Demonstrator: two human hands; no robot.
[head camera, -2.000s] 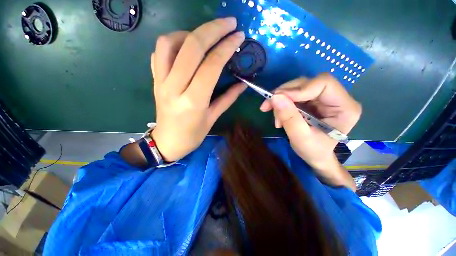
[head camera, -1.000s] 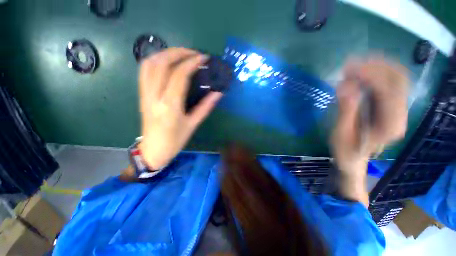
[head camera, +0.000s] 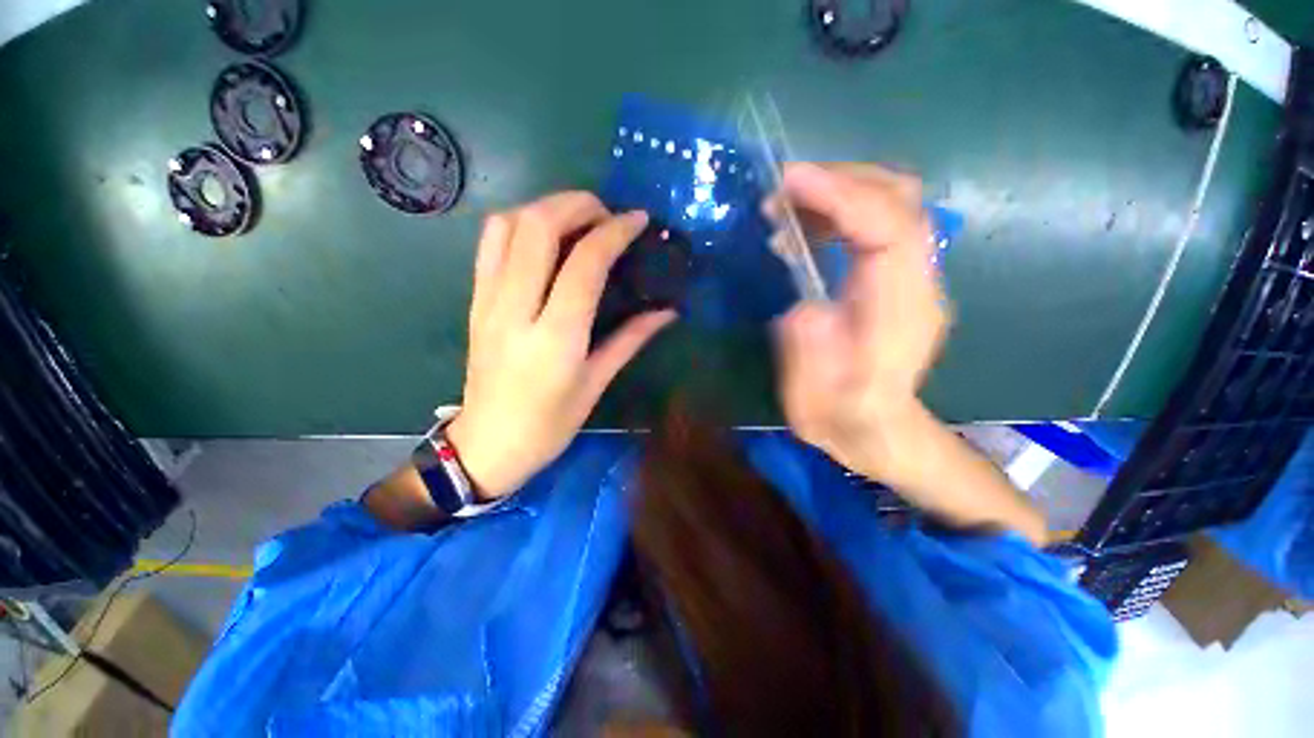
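Observation:
My left hand (head camera: 541, 325) holds a round black plastic part (head camera: 649, 274) between thumb and fingers, at the left end of the blue backing sheet (head camera: 735, 274). The part has a small white dot near its top. My right hand (head camera: 865, 303) is blurred and holds slim silver tweezers (head camera: 790, 202) over the sheet, pointing up and away. The tweezer tips are blurred. White dots (head camera: 653, 141) show in a row along the sheet's upper left, beside a bright glare. My right hand hides part of the sheet.
Several round black parts lie on the green bench (head camera: 533, 101) at the upper left, one being (head camera: 412, 163). Another (head camera: 857, 20) is at the top and one (head camera: 1203, 92) at the far right. Black trays stand left (head camera: 72, 433) and right (head camera: 1225, 346). A white strip (head camera: 1210, 36) crosses the upper right.
My right hand came back left from the far right to over the sheet. My left hand still holds a black part. More loose parts show at the upper left, as the view has shifted.

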